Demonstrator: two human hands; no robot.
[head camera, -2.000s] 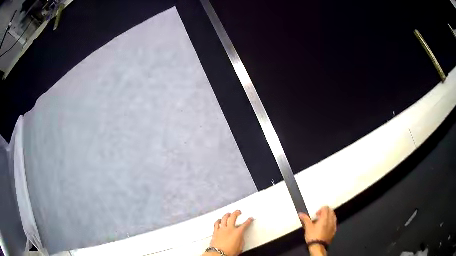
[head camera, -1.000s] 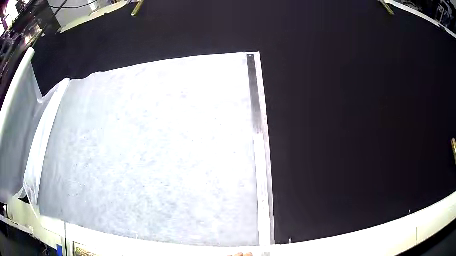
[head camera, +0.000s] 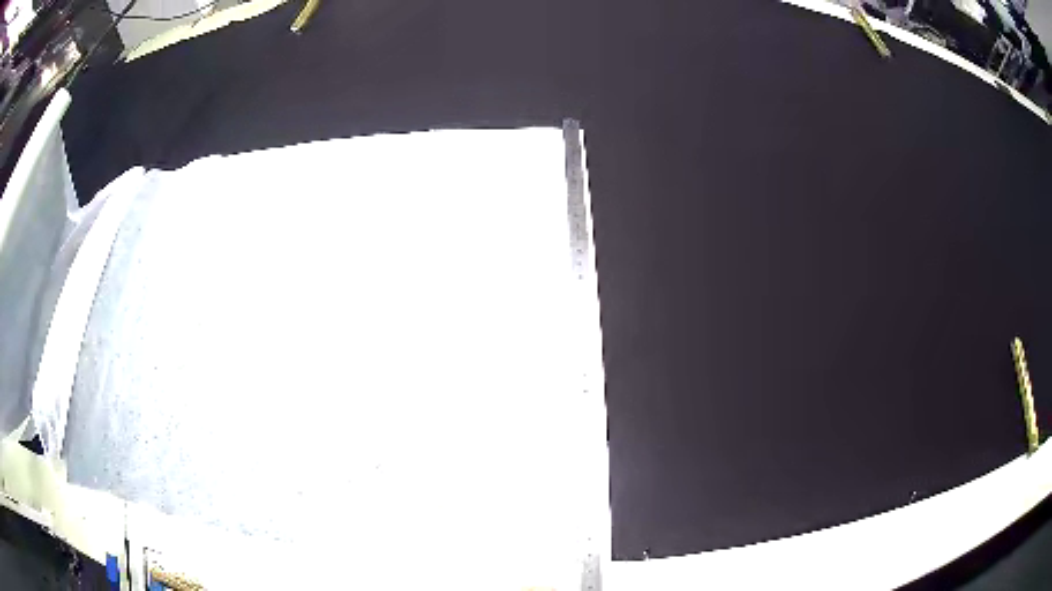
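Observation:
The white interlayer (head camera: 346, 323) lies over the black fabric (head camera: 808, 266), bright and overexposed. The steel ruler (head camera: 576, 208) lies along the interlayer's right edge; its far part looks grey and its middle is lost in glare. Its near end reaches the bottom of the picture. The interlayer roll (head camera: 35, 173) stands at the far left, with a raised white fold beside it. Neither of my hands can be made out; a faint pale spot at the bottom edge is too small to tell.
Yellow bars lie at the right edge (head camera: 1026, 395), far right (head camera: 871, 31), far left (head camera: 306, 14) and near left (head camera: 175, 580). White table-edge paper (head camera: 808, 548) curves along the near side. A blue bit (head camera: 113, 569) shows at the lower left.
The ruler went from lying across bare black fabric to the interlayer's right edge. The view has turned and shifted. Both hands, seen earlier at the near edge, are no longer clearly visible.

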